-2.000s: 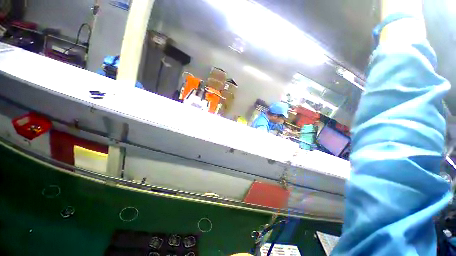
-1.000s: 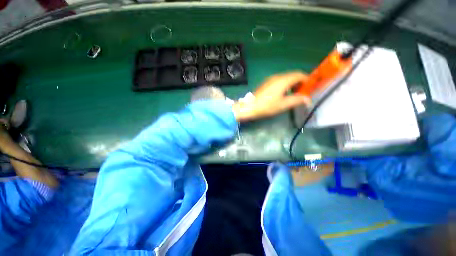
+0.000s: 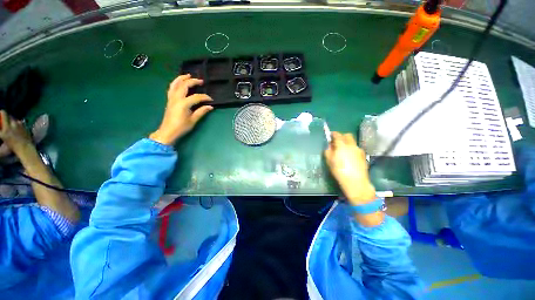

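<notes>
The black foam tray lies on the green mat with several watch cases in its pockets, such as one case; its left pockets are bare. My left hand is at the tray's lower left edge, fingers apart, nothing seen in it. My right hand is at the mat's right part, fingers curled around a thin silver-grey tool, probably tweezers, pointing up. The round screw dish lies between my hands, just below the tray. The orange electric screwdriver hangs at the upper right, touched by neither hand.
A paper stack lies at right, with the black screwdriver cord crossing over it. One watch case lies loose at upper left. A neighbour's hand is at the left edge. Another blue sleeve is at lower right.
The left hand has left the orange screwdriver and moved left to the tray. The screwdriver now hangs higher. The right hand has come into view on the mat. The view has shifted slightly.
</notes>
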